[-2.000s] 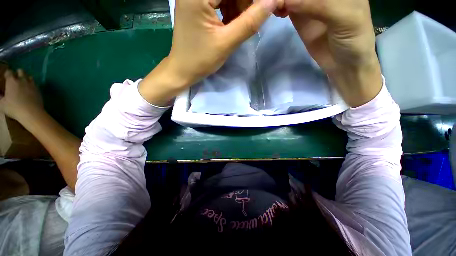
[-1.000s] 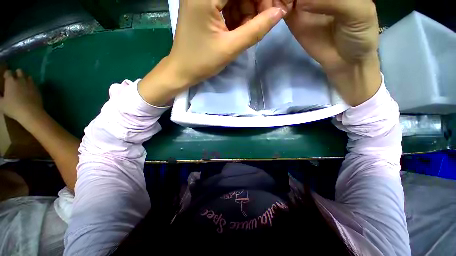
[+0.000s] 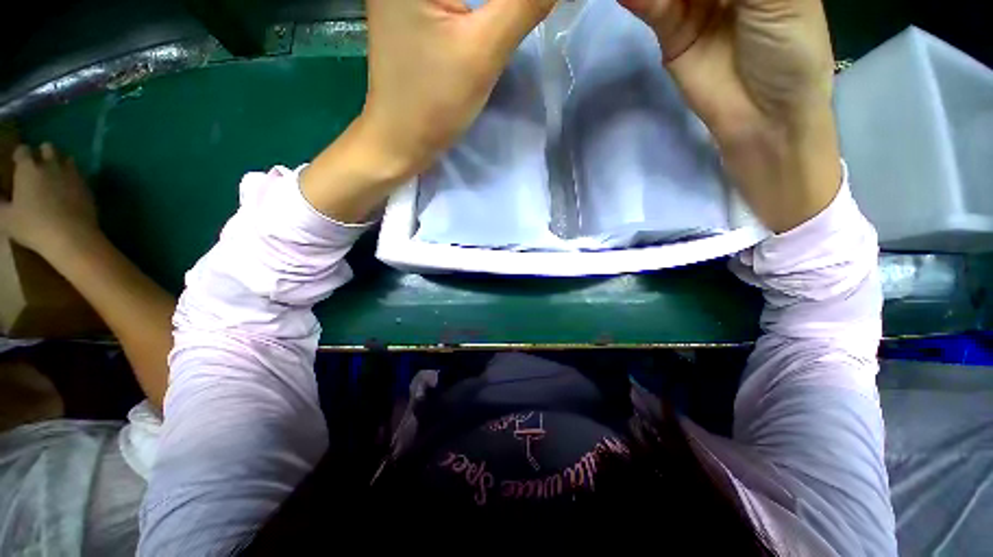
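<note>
A white foam box (image 3: 566, 261) lies on the green bench in front of me. Two pale grey-blue wrapped items (image 3: 488, 187) lie side by side in it, with a translucent strip of wrap between them. My left hand (image 3: 441, 87) and my right hand (image 3: 751, 93) are raised over the box, cut off by the top edge. Their fingertips are now apart, with pale wrap visible between them. Whether either hand grips anything cannot be told.
Another white foam box (image 3: 909, 141) stands on the right. On the left, a neighbour's hand (image 3: 49, 201) rests on a brown carton (image 3: 49, 299) on the green bench (image 3: 229, 163). Another person's grey clothing shows at the lower right.
My hands were pinched together over the box; they have now separated. The left hand has shifted slightly up and left, the right hand slightly right. More of the wrap between the items shows.
</note>
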